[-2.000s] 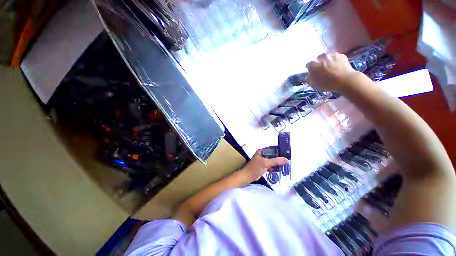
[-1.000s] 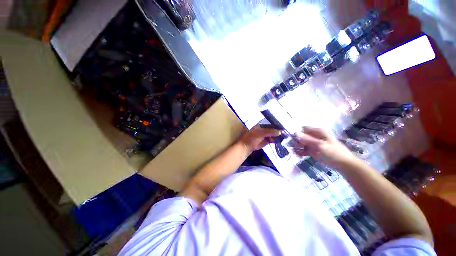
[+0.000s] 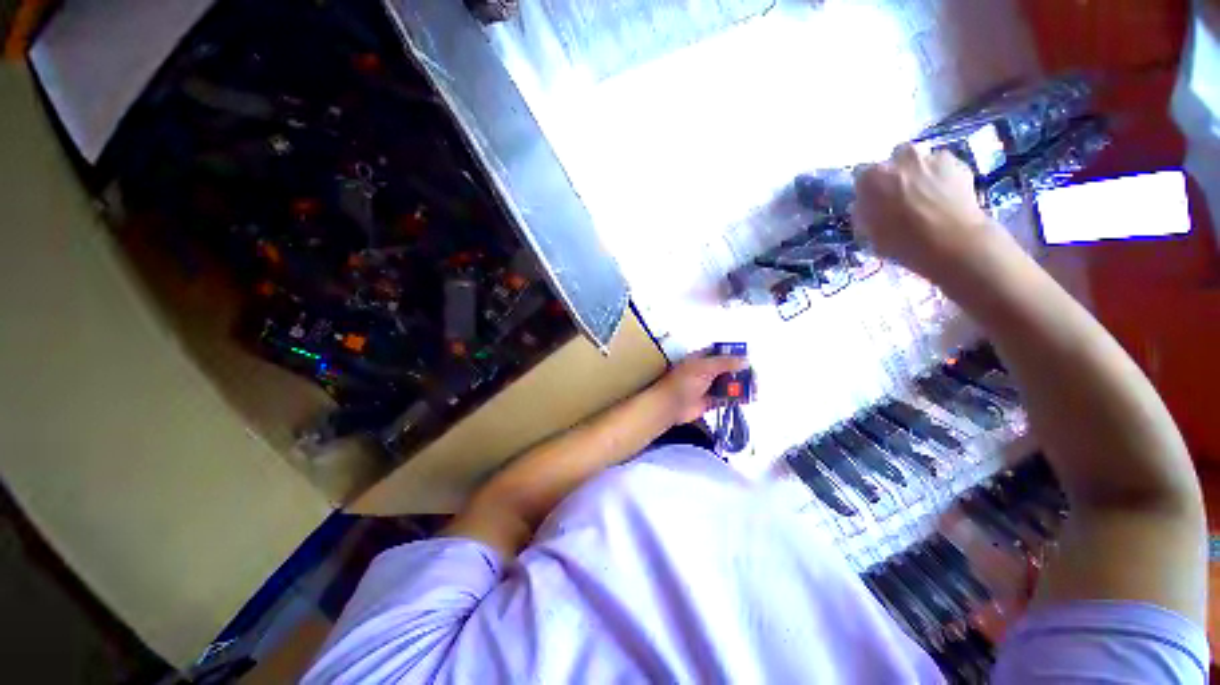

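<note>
My left hand [image 3: 698, 383] holds dark small packaged items [image 3: 731, 388] with an orange mark and clear ends, just above the near table edge by the carton. My right hand [image 3: 921, 204] reaches out over a row of dark packaged items [image 3: 803, 261] in a clear tray; its fingers are closed down at the row, and whether it holds an item is hidden. Nearer rows of dark items [image 3: 876, 455] lie side by side in clear trays, partly below my right forearm.
A large open carton [image 3: 502, 415] full of dark items with orange dots [image 3: 388, 268] stands at the left. A black shiny cover [image 3: 535, 187] lies along its table side. A bright white rectangle [image 3: 1113, 208] lies at the right, near orange-red surfaces [image 3: 1090, 40].
My right hand has moved from beside my left hand out to the far row. My left hand still holds dark items. The view has shifted slightly.
</note>
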